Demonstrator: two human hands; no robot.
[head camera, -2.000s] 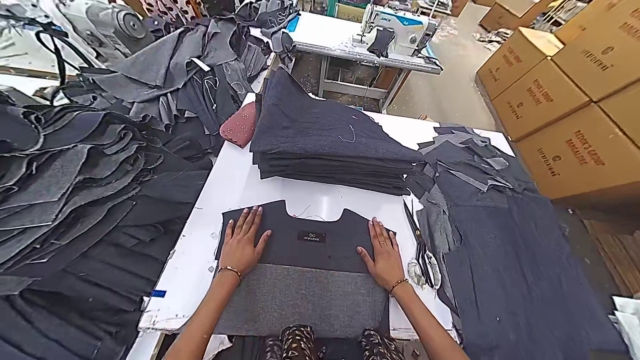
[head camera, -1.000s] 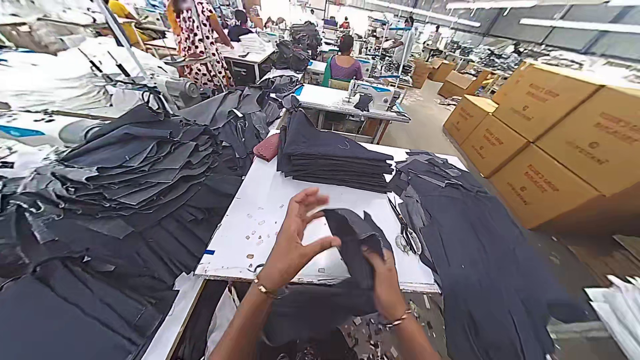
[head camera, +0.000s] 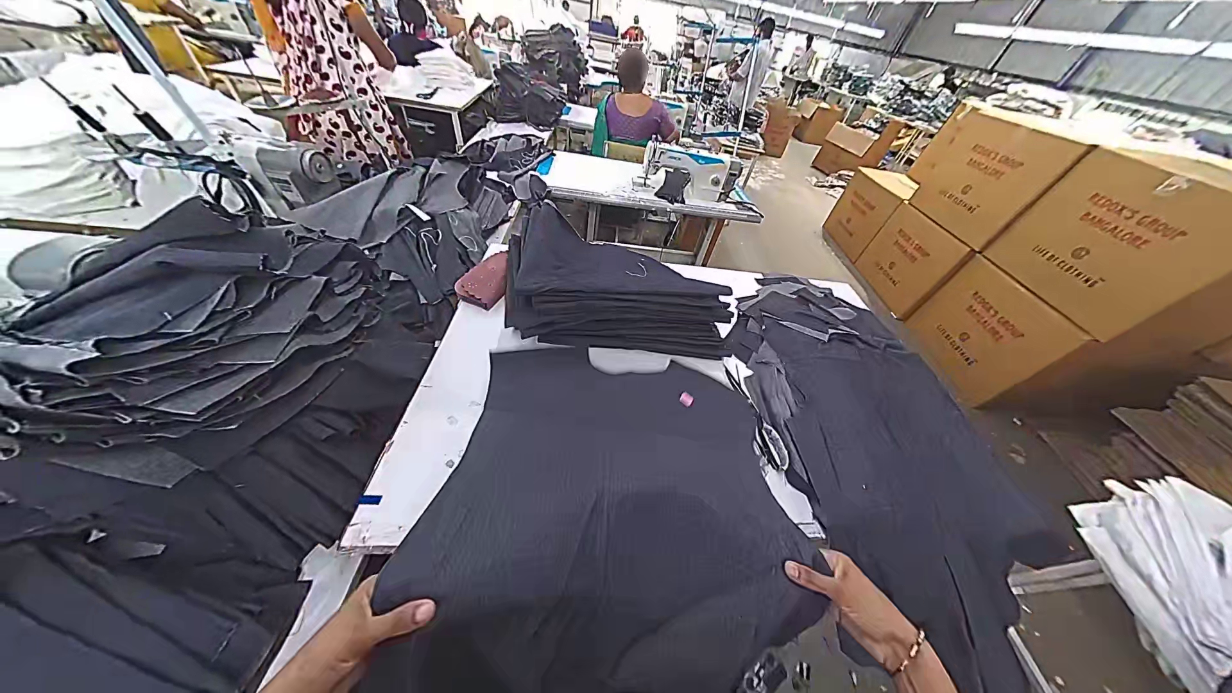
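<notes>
A dark fabric garment panel (head camera: 606, 462) lies spread over the white table (head camera: 433, 433), its near part lifted over the front edge. My left hand (head camera: 371, 626) pinches its left side, thumb on top. My right hand (head camera: 852, 597) grips the right side in the same way. A small pink piece (head camera: 686, 398) rests on the panel near its upper right. Beyond the panel's neckline is a folded stack of dark fabric (head camera: 616, 298). Scissors (head camera: 770, 445) lie at the panel's right, partly covered.
Heaped dark cut pieces (head camera: 192, 337) fill the left side. More dark fabric (head camera: 866, 423) drapes off the table's right. A red patterned item (head camera: 482, 280) sits beside the stack. Cardboard boxes (head camera: 1020, 212) stand at right, a sewing machine (head camera: 693, 168) and a seated person (head camera: 632, 106) ahead.
Two seconds ago my hands lay flat on a panel with a label; one second ago they handled bunched dark fabric. Now they are wide apart, holding a spread panel without a visible label.
</notes>
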